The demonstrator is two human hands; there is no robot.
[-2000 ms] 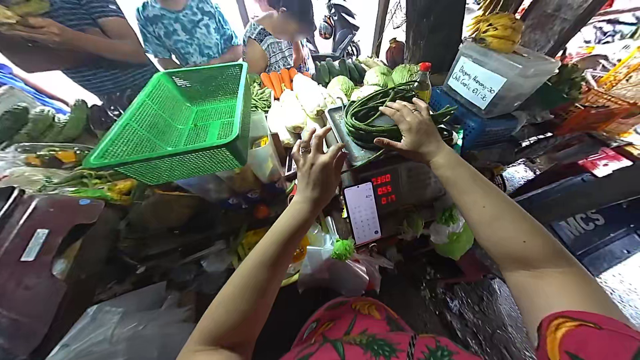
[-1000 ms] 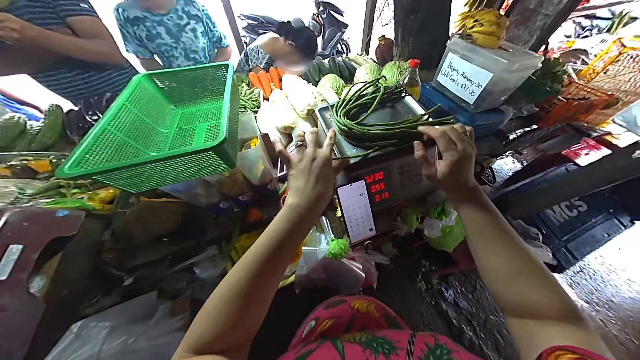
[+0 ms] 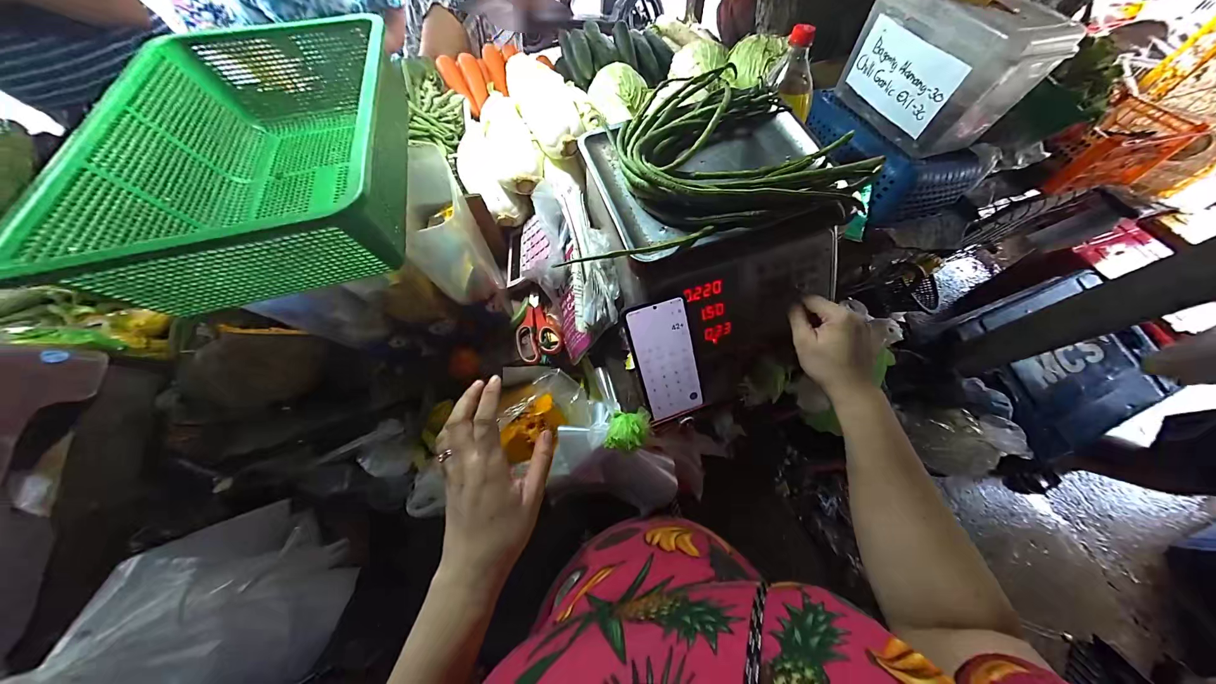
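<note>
Long green string beans (image 3: 703, 171) lie looped on the metal tray (image 3: 608, 195) of a digital scale (image 3: 760, 285), whose red digits are lit. My right hand (image 3: 836, 347) is at the right part of the scale's front panel, fingers curled with nothing seen in them; some fingertips are hidden. My left hand (image 3: 489, 465), wearing a ring, is spread and empty above plastic bags and a wrapped piece of squash (image 3: 532, 427). A smartphone (image 3: 665, 359) showing a calculator leans against the scale's front, between my hands. Red-handled scissors (image 3: 539, 332) lie left of the phone.
A green plastic basket (image 3: 375, 142) stands at the left. Behind the scale are carrots (image 3: 475, 76), white radishes (image 3: 546, 104), cabbages (image 3: 617, 90) and a red-capped bottle (image 3: 796, 71). A labelled plastic container (image 3: 950, 85) sits on a blue basket (image 3: 912, 180) at the right. People stand beyond the stall.
Both hands have left the beans and the tray. My left hand has come down toward me; my right has moved to the scale's front panel. The red digits have changed.
</note>
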